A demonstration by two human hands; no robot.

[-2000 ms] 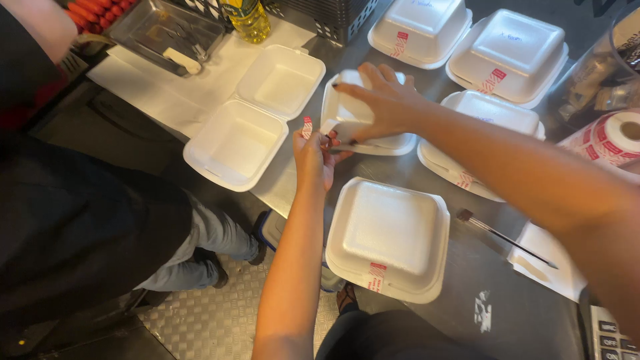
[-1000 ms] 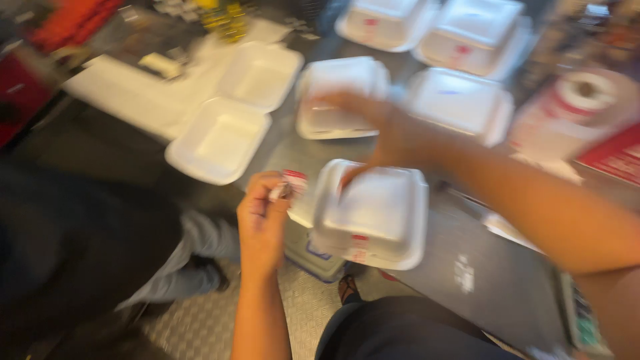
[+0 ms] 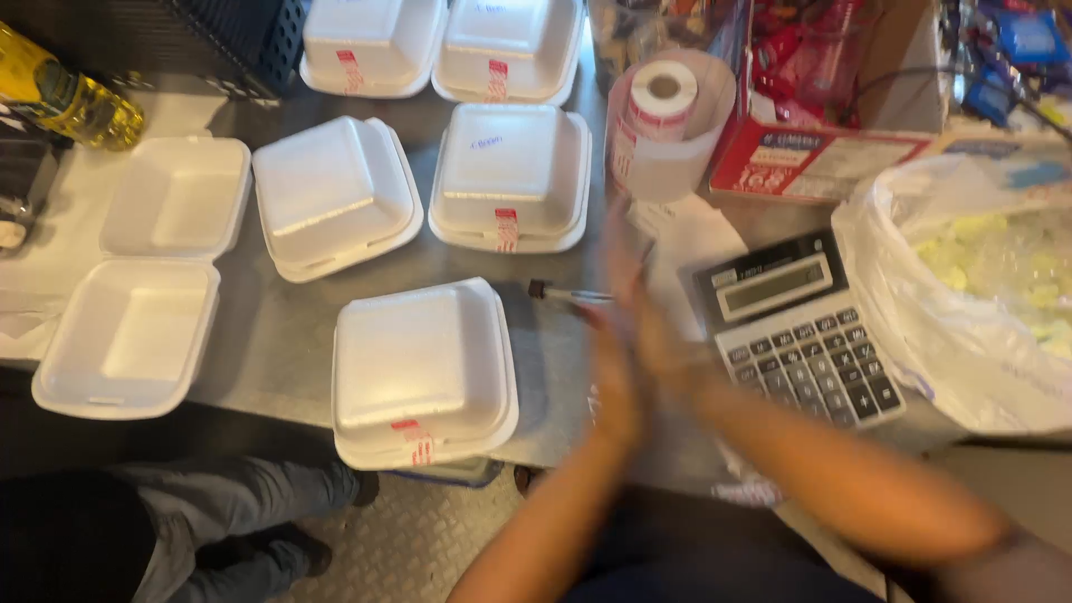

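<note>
My left hand [image 3: 620, 377] and my right hand [image 3: 657, 310] are blurred and close together beside a dark-tipped marker or brush [image 3: 574, 293]. What either hand holds cannot be made out. Left of them, a closed white foam box [image 3: 402, 360] with a red and white sticker sits at the counter's front edge. Behind it stand another closed foam box [image 3: 322, 193], with no sticker visible, and a stickered foam box [image 3: 511, 167] with handwriting on its lid. An empty foam box [image 3: 130, 335] lies open at the left. A sticker roll [image 3: 662, 92] stands behind my hands.
A calculator [image 3: 796, 335] lies right of my hands, near a white plastic bag [image 3: 888, 293]. Behind are a red carton [image 3: 796, 159] and more closed foam boxes [image 3: 373, 42]. A yellow bottle [image 3: 75, 92] is at the far left. A person's legs [image 3: 234, 502] are below the counter.
Both hands have left the foam boxes and come together further right, by the calculator. A sticker strip was at my left hand earlier. The view has swung right.
</note>
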